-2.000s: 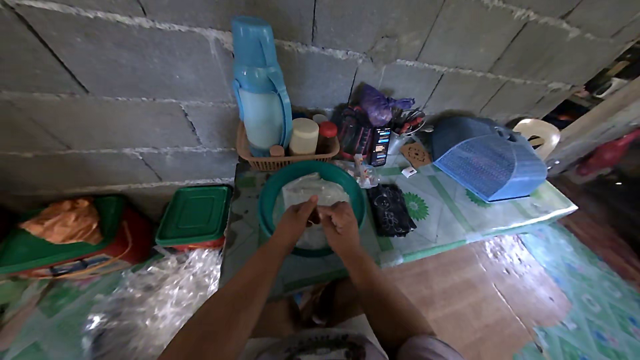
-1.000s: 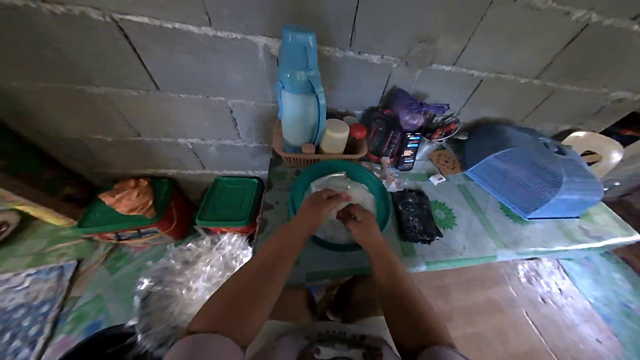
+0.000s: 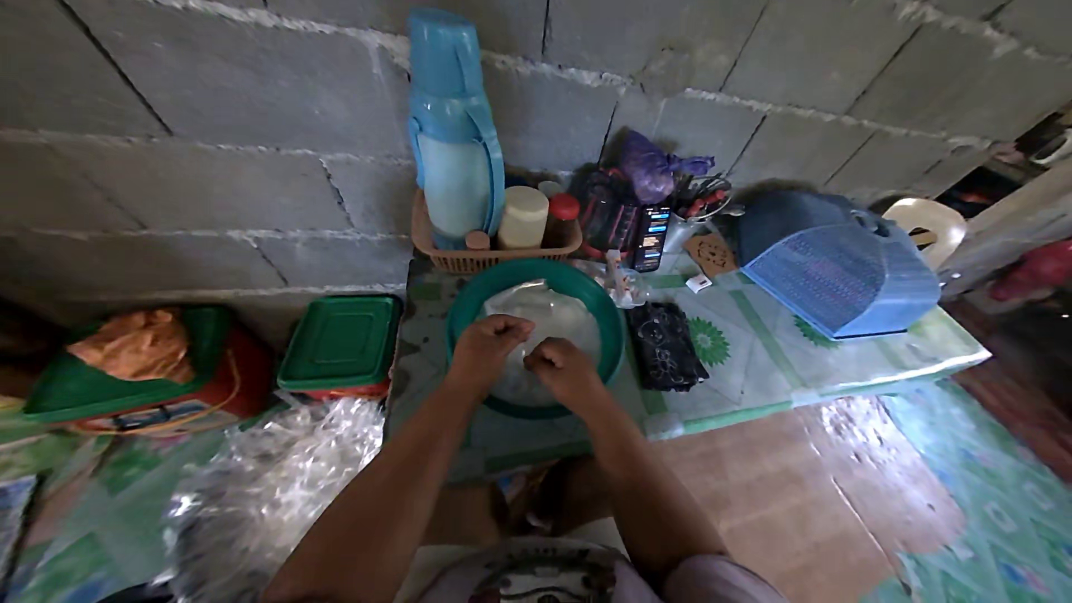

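Observation:
A round green plastic basin (image 3: 621, 322) stands on the low table, with clear or whitish plastic (image 3: 548, 306) inside it. Over the basin, my left hand (image 3: 494, 347) has its thumb and fingertips drawn together. My right hand (image 3: 565, 368) is close beside it, fingers curled, with a tiny pale bit at the fingertips. The two hands are slightly apart. Whether the left fingers pinch anything is too small to tell. A black plastic bag (image 3: 667, 345) lies just right of the basin, and a small clear plastic packet (image 3: 624, 285) is at its upper right.
Behind the basin, a tan basket (image 3: 494, 261) holds a blue thermos jug (image 3: 456, 159) and jars. A lit phone (image 3: 651, 239), a cup of utensils (image 3: 680, 233) and a blue mesh cover (image 3: 837, 268) stand to the right. Green-lidded buckets (image 3: 342, 343) and a crinkled clear plastic bag (image 3: 280, 494) are at left.
The hands, close together over the basin in the earlier frames, now have a small gap between them. The view has shifted somewhat.

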